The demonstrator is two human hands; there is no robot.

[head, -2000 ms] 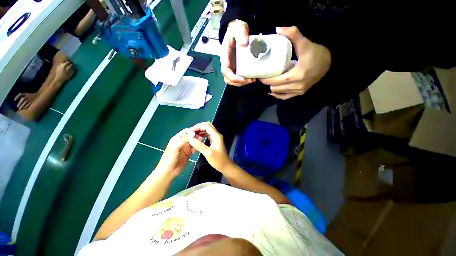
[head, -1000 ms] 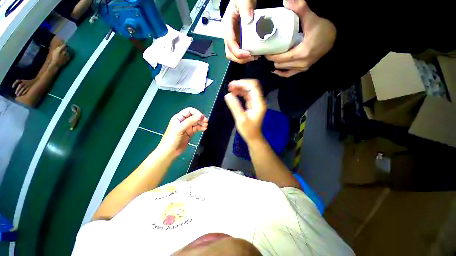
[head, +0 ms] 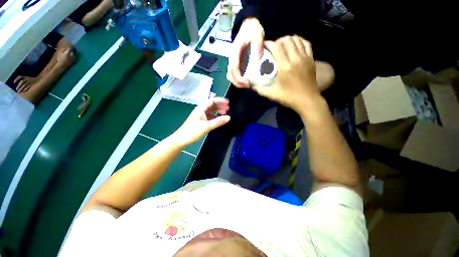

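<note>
A white plastic housing (head: 260,75) with a dark round opening is held up at the upper middle. My right hand (head: 292,73) is wrapped around its right side and covers much of it. A hand of a person in black (head: 244,55) holds its left side; that person's other hand (head: 325,76) shows partly behind mine. My left hand (head: 209,118) is half curled over the bench edge, thumb and fingers apart. I see nothing in it.
The green bench (head: 161,123) has papers (head: 188,88), a dark flat object (head: 207,62) and a blue machine (head: 148,30). A small curved object (head: 84,105) lies on the green belt. A blue stool (head: 259,148) and open cartons (head: 387,100) stand at right. Another person's arms (head: 43,78) show at left.
My right hand has reached up and right and taken hold of the housing, which is now tilted. My left hand has moved slightly up and right.
</note>
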